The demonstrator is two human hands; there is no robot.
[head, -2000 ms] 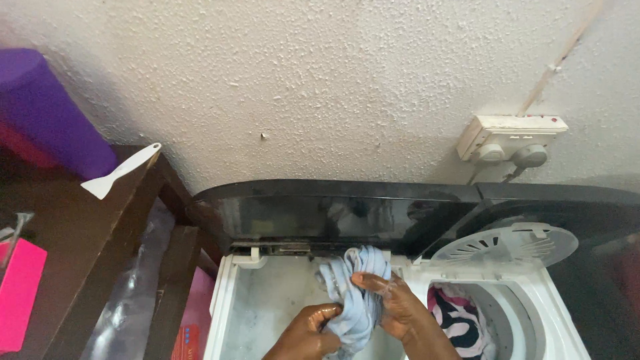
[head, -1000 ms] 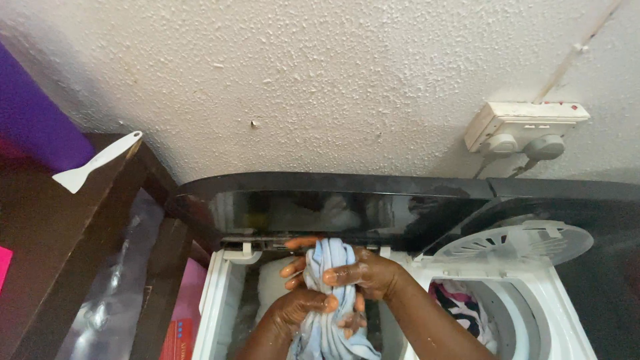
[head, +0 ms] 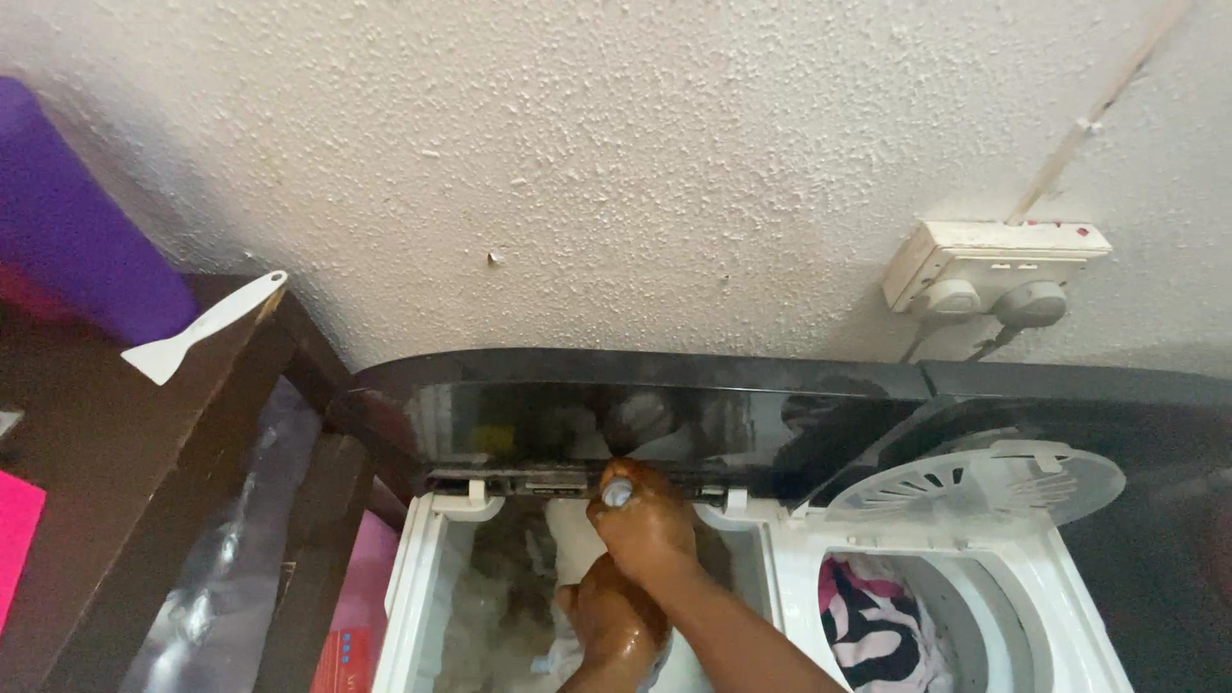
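Observation:
Over the wash tub (head: 452, 606) of a twin-tub washing machine, both wet hands grip a light blue cloth (head: 617, 493). My right hand (head: 643, 520) is the farther one, closed around the cloth, whose bunched end pokes out of the fist. Just below and nearer, my left hand (head: 613, 616) is closed on the same cloth, some of which shows beneath it. Cloudy water and a whitish item (head: 571, 529) lie in the tub under the hands. Pink, black and white laundry (head: 871, 616) sits in the spin tub on the right.
The raised black lid (head: 539, 414) leans near the textured wall. A translucent spin cover (head: 982, 481) stands tilted up. Two plugs are in a wall socket (head: 1020, 255). On the left, a dark wooden shelf (head: 125, 433) holds a white plastic scraper (head: 202, 329) and a purple container (head: 87, 212).
The cloth was loosely bunched with folds showing between the fingers; now both hands are closed tightly around it, one beyond the other, and little of it shows.

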